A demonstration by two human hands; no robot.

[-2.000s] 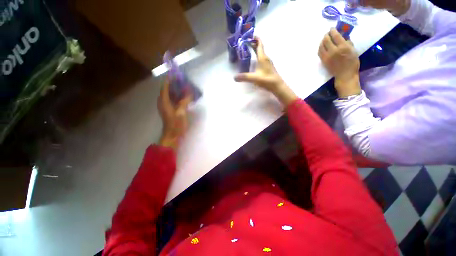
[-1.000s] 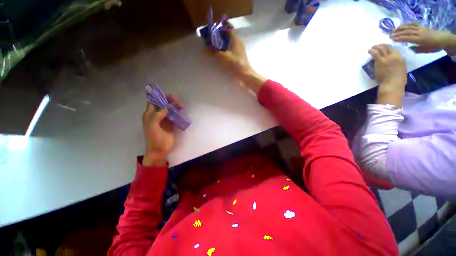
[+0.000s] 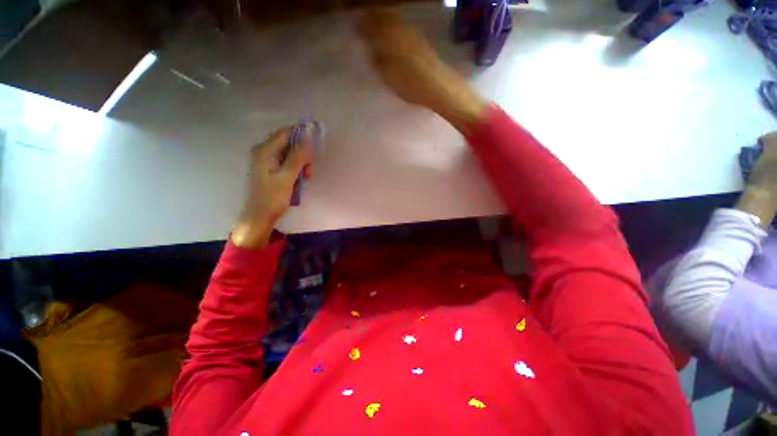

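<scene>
My left hand is closed around a dark purple cable pack with light cord loops at its upper end, held above the white table near its front edge. My right hand is blurred and reaches toward the table's far side; its fingers are dark and cut short by blur, so I cannot tell whether it holds anything. Grouped cable packs stand at the far side, to the right of my right hand.
More packs lie at the far right, near a cord heap. A co-worker's hand holds a dark pack at the right edge. A brown carton is at far left. Yellow-orange cloth and a crate of packs are below the table.
The view has turned left and down. The pack in my left hand has tilted more upright. My right hand, which held a pack a second ago, is now blurred near the top.
</scene>
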